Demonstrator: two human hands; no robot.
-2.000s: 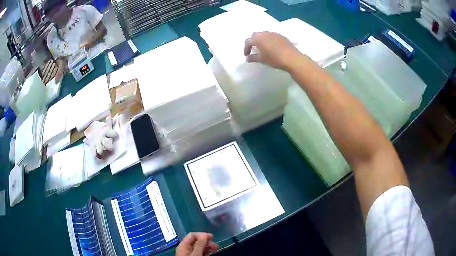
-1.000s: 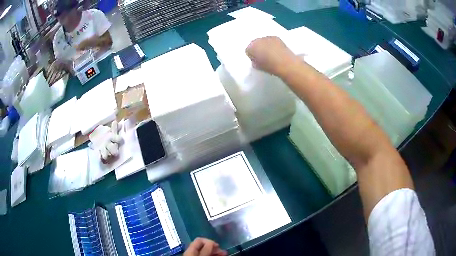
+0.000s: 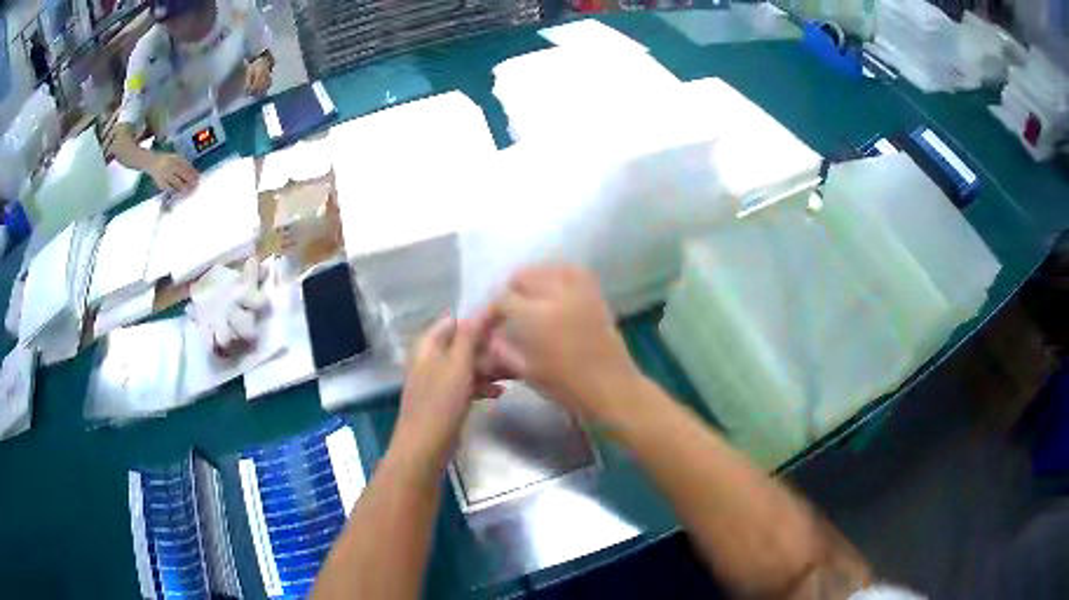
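Note:
My left hand (image 3: 443, 373) and my right hand (image 3: 551, 334) are close together above the work spot. Both pinch the near edge of a thin, milky see-through sheet (image 3: 586, 211), which spans over the stacks behind. Below my hands lies the layout template (image 3: 528, 451), a square with a dark outline, partly hidden by my hands. A shiny strip (image 3: 557, 527) shows in front of it. Two piles of blue cell strings (image 3: 303, 510) lie at the left.
White sheet stacks (image 3: 410, 164) stand behind the work spot. Pale-green translucent sheets (image 3: 809, 316) stand at right. A black phone (image 3: 335, 315) and crumpled gloves (image 3: 229, 309) lie at left. A person (image 3: 193, 82) is across the bench.
My right hand has come back from the far stack with a thin sheet. My left hand has moved up from the bench edge and meets it above the template.

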